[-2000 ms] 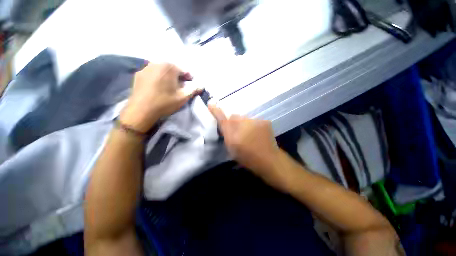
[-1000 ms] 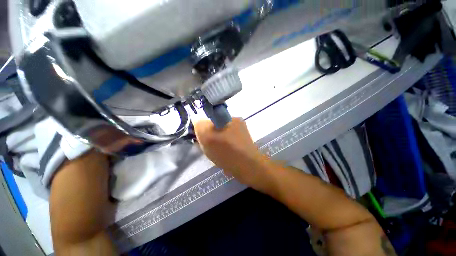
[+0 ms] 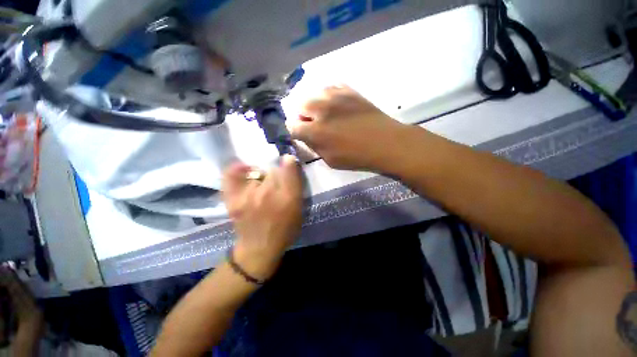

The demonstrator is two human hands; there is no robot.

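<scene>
The sewing machine head (image 3: 244,35), white with a blue band, stands over the table. A grey cylindrical attachment (image 3: 271,124) hangs beside the needle area. A pale garment body with darker grey parts (image 3: 154,167) lies bunched left of the needle. My left hand (image 3: 265,206) is in front of the needle, with its fingertips at the lower end of the attachment. My right hand (image 3: 342,129) is just right of the attachment, its fingers curled close to the left fingertips. A small dark edge shows between the hands; blur hides what each hand holds.
Black scissors (image 3: 513,56) and green-yellow and dark snips (image 3: 590,87) lie on the table at the right. A ruler tape (image 3: 356,202) runs along the front edge. Striped cloth (image 3: 475,279) hangs below. Another person's arm (image 3: 24,314) shows at lower left.
The view has shifted. My left hand, behind the machine head a second ago, now shows in front of the needle. My right hand has moved right of the attachment. The cloth lies flatter at the left.
</scene>
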